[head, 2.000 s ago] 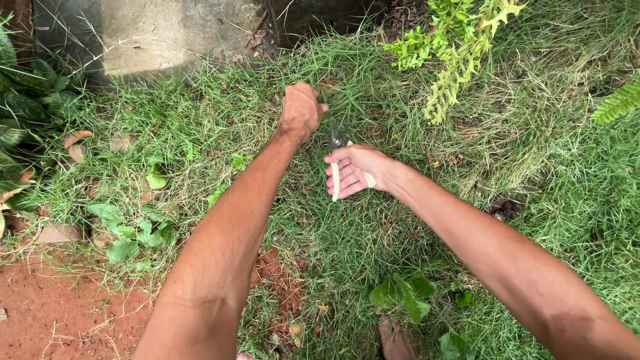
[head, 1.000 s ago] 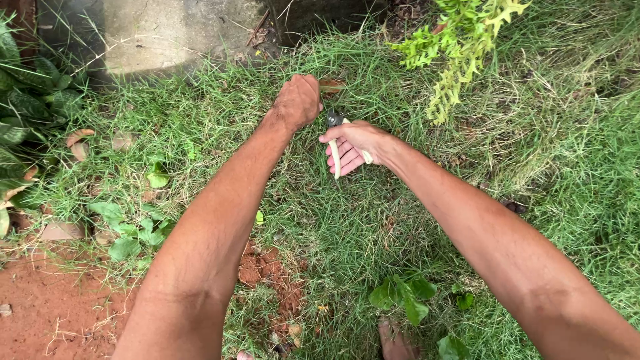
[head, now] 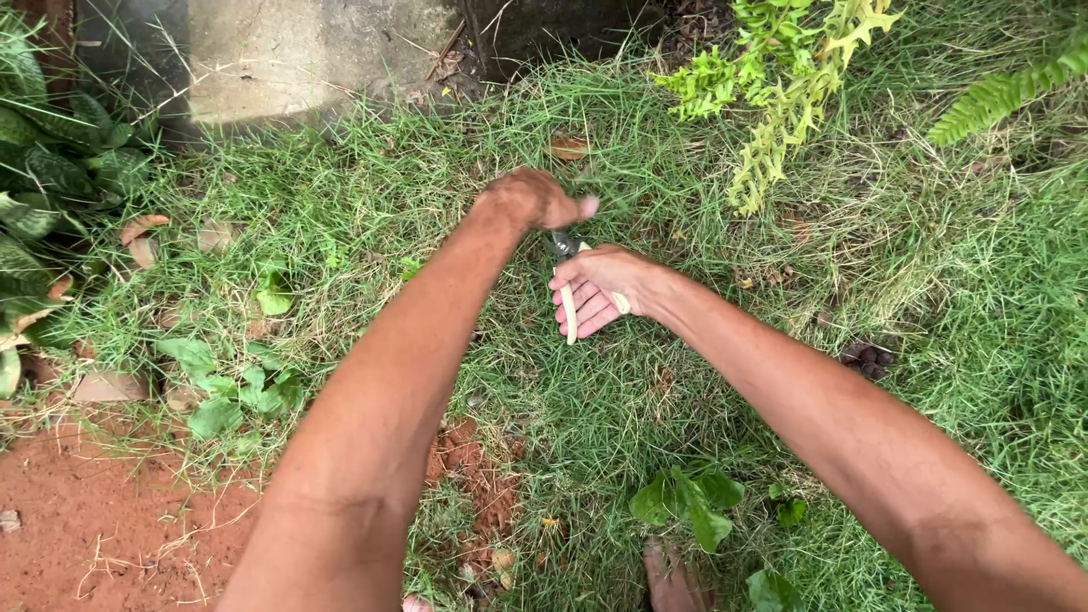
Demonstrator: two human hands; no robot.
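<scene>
My right hand lies palm up at the middle of the view, holding pruning shears with pale handles; one handle crosses the fingers and the other rests by the palm. The dark metal head points up and left into the grass. Just above the blades is my left hand, blurred, its back toward me and its fingers bent, the thumb side to the right. Whether it pinches any grass cannot be seen. Long green and dry grass surrounds both hands.
A concrete slab borders the grass at the top. Fern fronds hang at the upper right. Dark leafy plants stand at the left edge, above bare red soil. Broad-leaved weeds grow near a bare foot at the bottom.
My left hand has come down a little closer to the shears' head. A brown dry leaf above it shows more fully now. The right hand still holds the shears in about the same place.
</scene>
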